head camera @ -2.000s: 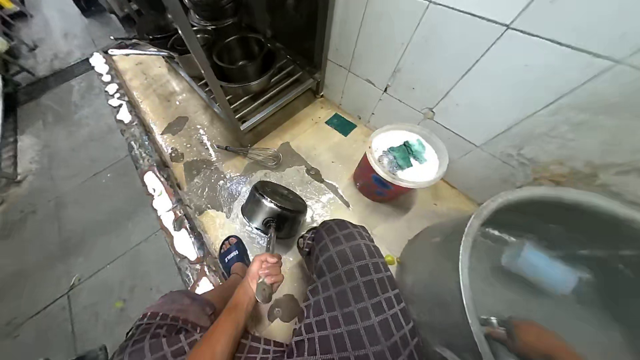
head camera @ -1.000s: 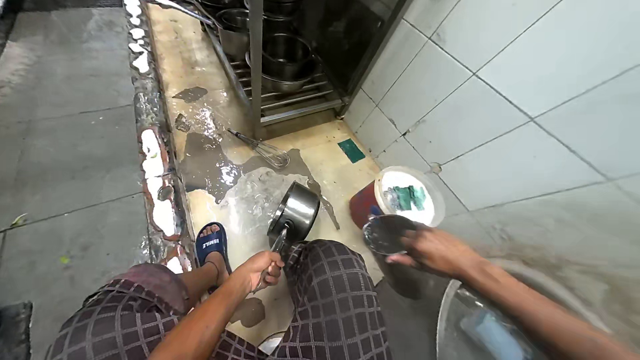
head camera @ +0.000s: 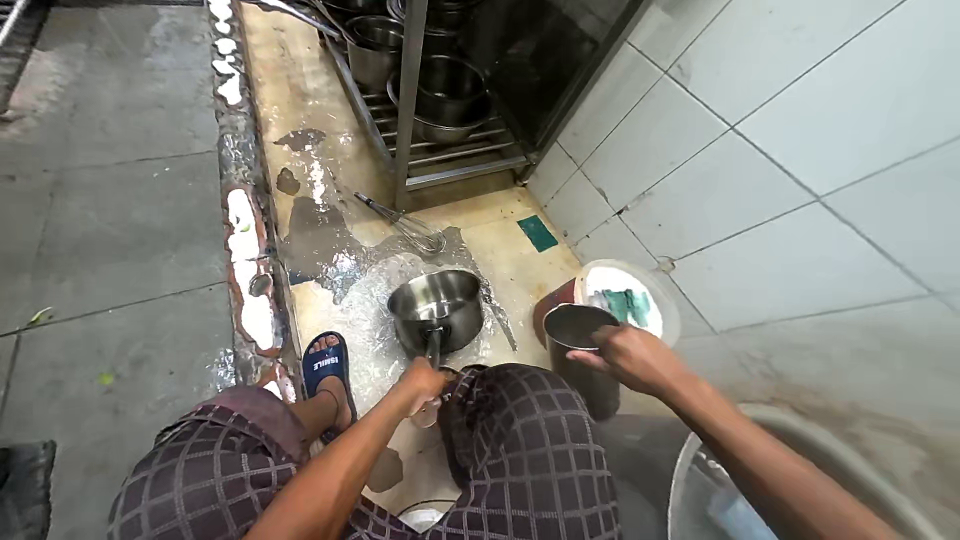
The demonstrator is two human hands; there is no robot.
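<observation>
My left hand [head camera: 424, 386] grips the handle of a steel saucepan [head camera: 439, 330], whose open top faces up, with some liquid in it, low over the wet floor. My right hand [head camera: 634, 356] holds a metal cup [head camera: 585, 375] by its rim, just right of my knee and in front of the red bucket [head camera: 555, 304]. White foam and a green scouring pad [head camera: 628, 306] fill the bucket's top. A wire whisk [head camera: 409, 225] lies on the floor beyond the saucepan.
A metal rack [head camera: 465, 172] with stacked pots [head camera: 450, 94] stands ahead. A large metal tub [head camera: 679, 480] sits at lower right, by the tiled wall [head camera: 787, 225]. A green patch [head camera: 537, 233] lies near the wall. A worn ledge [head camera: 251, 262] runs along the left.
The saucepan has turned from bottom-up, two seconds ago, to mouth-up. My right hand has come out of the tub and now holds the metal cup beside the bucket.
</observation>
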